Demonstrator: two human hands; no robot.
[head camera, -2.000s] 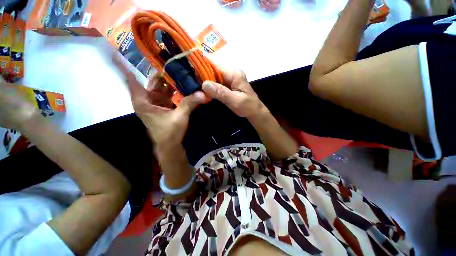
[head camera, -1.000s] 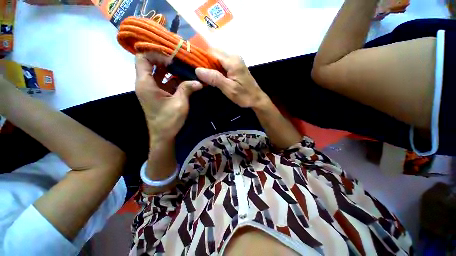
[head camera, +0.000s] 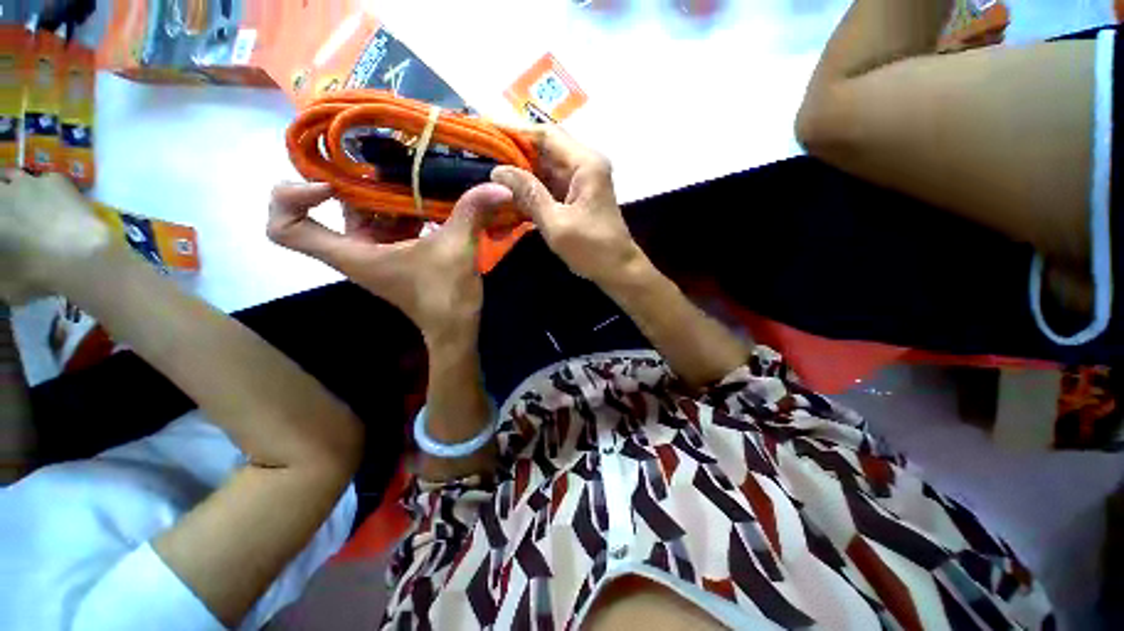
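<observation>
An orange cord coil (head camera: 333, 130) is held level above the bench's front edge. A thin pale tie (head camera: 425, 154) runs around its middle, and a black plug (head camera: 456, 173) lies in the loops. My left hand (head camera: 413, 265) holds the coil from below, with its thumb near the coil's right part and its fingers partly hidden behind it. My right hand (head camera: 573, 203) grips the coil's right end, thumb beside the plug. A retail carton (head camera: 388, 62) lies on the table behind the coil, partly covered by it.
A small orange card with a code (head camera: 545, 89) lies on the white tabletop (head camera: 690, 111). A stack of cartons (head camera: 185, 43) is at far left, with upright cartons (head camera: 43, 117) beside it. A neighbour's arm (head camera: 210, 370) is at left and another person's arm (head camera: 881, 62) at right.
The coil has turned from slanting to nearly level, with its plug now facing up in view. My left fingers have shifted along its underside. The neighbour's left-side hand has moved slightly.
</observation>
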